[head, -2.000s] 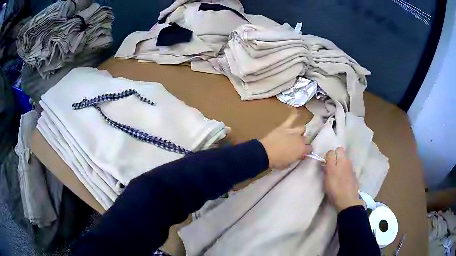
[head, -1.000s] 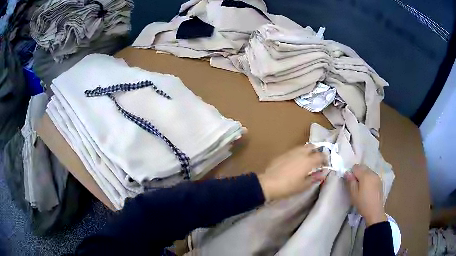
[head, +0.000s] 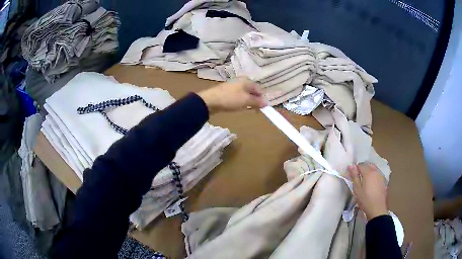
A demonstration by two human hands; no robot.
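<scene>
A bundle of cream panels lies at the front right, drawn in at its upper part by white tape. My left hand holds one end of the tape and stretches it up and to the left, above the table. My right hand is at the knot area, its fingertips at the tape on the bundle; its grip is partly hidden. A cream panel stack lies at the left with a checked tie strip across it and a small tag at the strip's lower part.
A beige panel pile with black cloth scraps lies along the far edge of the brown table, beside a silver wrapper. A tape roll is partly hidden by my right sleeve. A grey-brown bundle sits at far left.
My left hand has moved from the bundle up and to the left, drawing the white tape out long. My right hand has stayed at the bundle. The tag has come into view.
</scene>
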